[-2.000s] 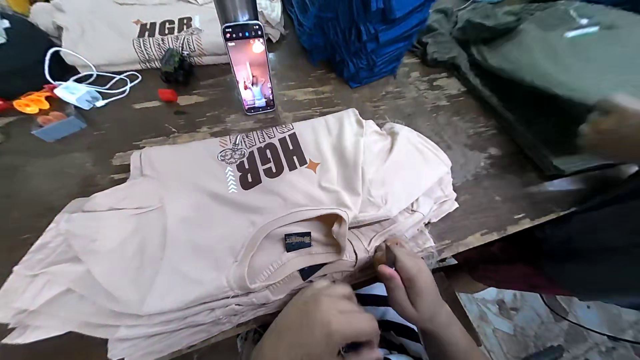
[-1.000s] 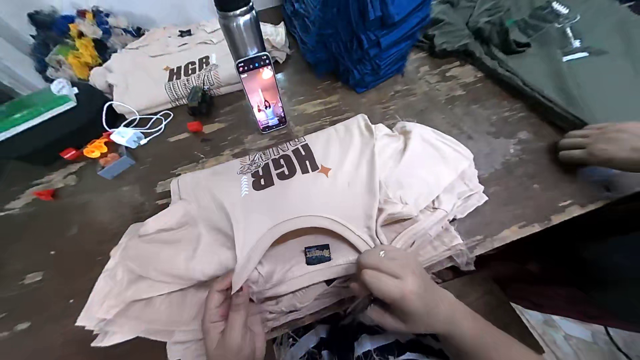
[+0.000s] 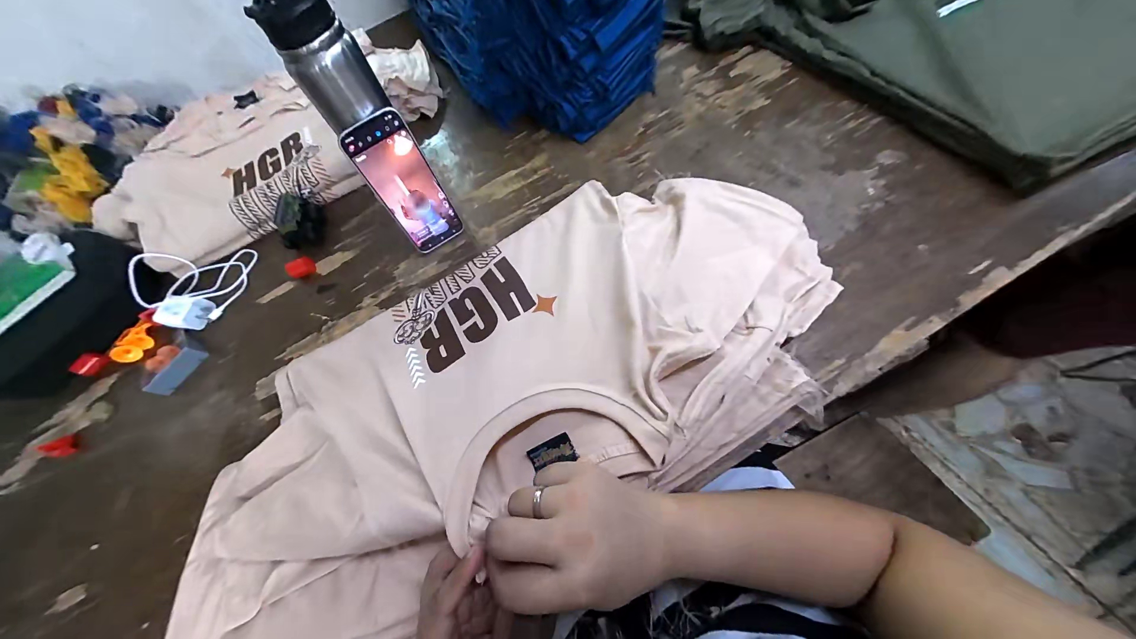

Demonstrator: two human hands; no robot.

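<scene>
A stack of cream printed T-shirts (image 3: 355, 453) lies on the worn wooden table, neck openings toward me. My right hand (image 3: 577, 532), with a ring on one finger, has its fingers closed on the collar of the top shirt (image 3: 541, 399) at the left side of the neckline. Just below it my left hand (image 3: 457, 590) pinches the same collar edge; part of this hand is hidden behind the right one. A dark neck label (image 3: 552, 450) shows inside the collar, beside my right knuckles. Whether a small tool sits between the fingers I cannot tell.
Behind the stack, a lit phone (image 3: 404, 182) leans on a steel bottle (image 3: 333, 75). Further back are another folded cream shirt (image 3: 191, 200) and a blue fabric bundle (image 3: 550, 53). A white charger with cable (image 3: 186, 311) and small plastic pieces lie left; dark green fabric (image 3: 967, 80) lies right.
My right hand has moved from the right side of the neckline across to the left side, beside my left hand. The other hand at the green fabric is out of view. The view has shifted.
</scene>
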